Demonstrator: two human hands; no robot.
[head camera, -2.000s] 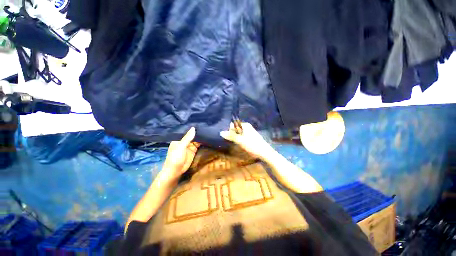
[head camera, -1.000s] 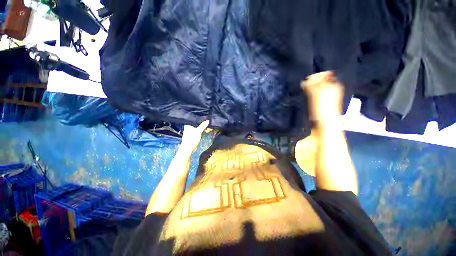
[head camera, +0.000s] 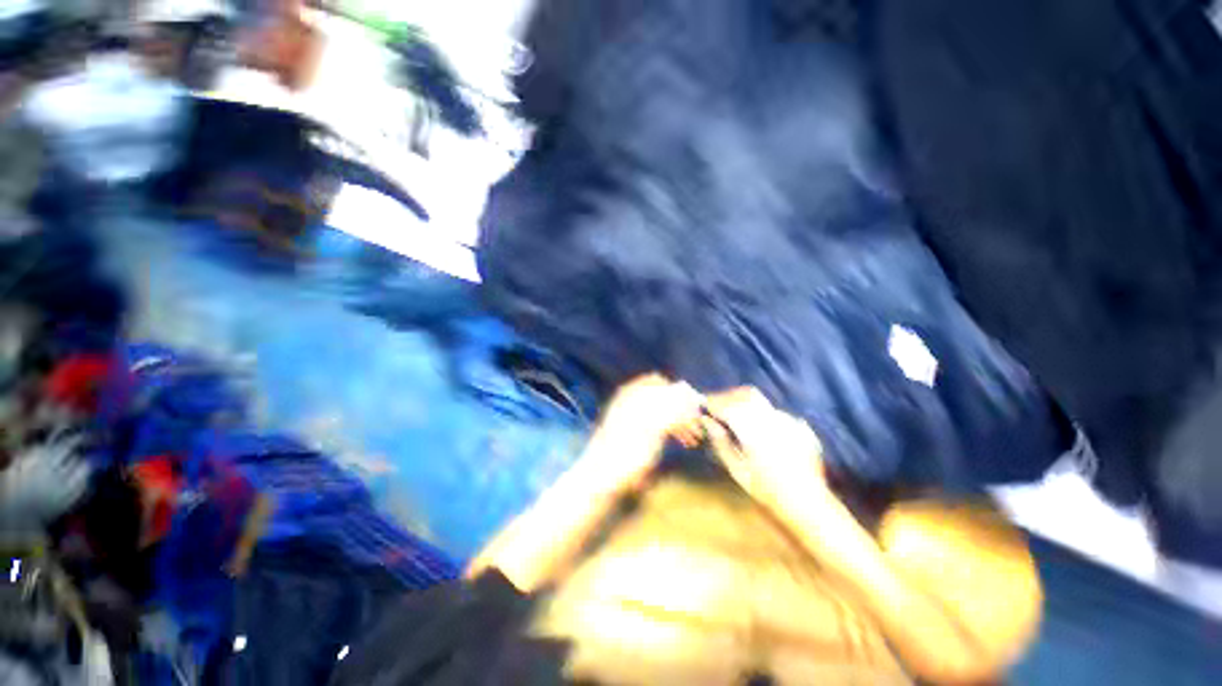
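A dark jacket with its shiny blue lining (head camera: 724, 201) facing up lies over the table edge and hangs down in front of me. A small white tag (head camera: 913, 355) shows on the lining at the right. My left hand (head camera: 653, 414) and my right hand (head camera: 767, 436) are close together at the jacket's lower edge, above my tan front. The fingers of both look closed on the edge. A small dark thing shows between the fingertips, too blurred to name. The frame is blurred by motion.
More dark garments (head camera: 1059, 174) lie at the right. A round stool (head camera: 962, 583) stands beside my right forearm. Blue crates (head camera: 315, 503) and red items are on the blue floor (head camera: 322, 362) at the left. Blurred dark items lie on the white table (head camera: 389, 231) at the upper left.
The view has turned left and tilted. My right hand has come back from the dark garments on the right to beside my left hand. The white tag on the lining now shows.
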